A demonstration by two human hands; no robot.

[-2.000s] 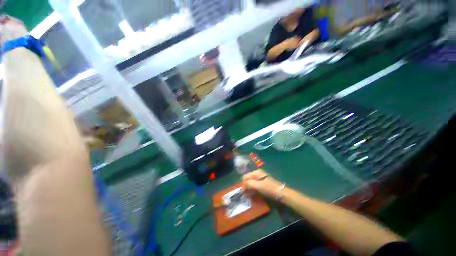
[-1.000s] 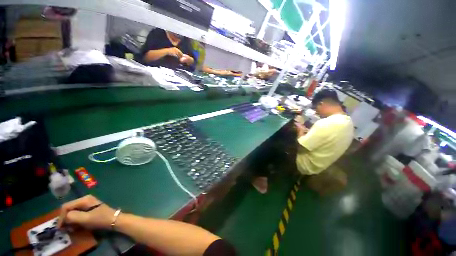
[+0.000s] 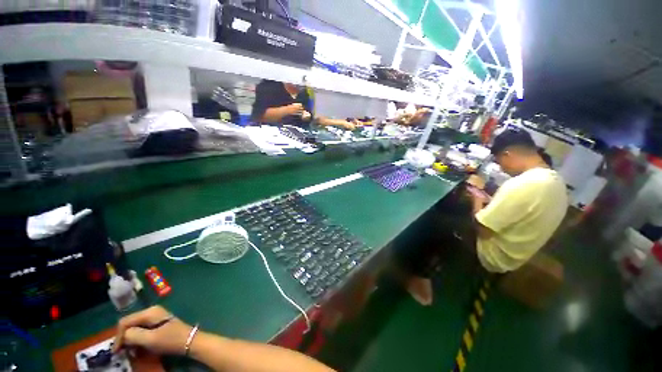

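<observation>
The white assembly jig (image 3: pixel 91 359) with its dark centre lies on the orange-brown base block (image 3: pixel 67 356) at the bottom left, cut off by the picture's lower edge. My right hand (image 3: pixel 154 331) is at the jig's right side, fingertips low over it. It holds a thin dark tool like a pen, which looks like tweezers; its tip is hidden. My left hand is out of the picture. The white squeeze bottle (image 3: pixel 122 292) stands just behind my right hand, with a small red and yellow packet (image 3: pixel 157 282) to its right.
A black power supply box (image 3: pixel 54 269) with a white tissue (image 3: pixel 56 221) on top stands at left. A small round fan (image 3: pixel 223 243) with a white cord and a tray of dark modules (image 3: pixel 308 247) lie right of the bottle. A person in yellow (image 3: pixel 522 214) sits further right; another sits across.
The view has swung right, then slightly back left. My left forearm, seen at left two seconds ago, is gone from the picture. My right hand stays at the jig.
</observation>
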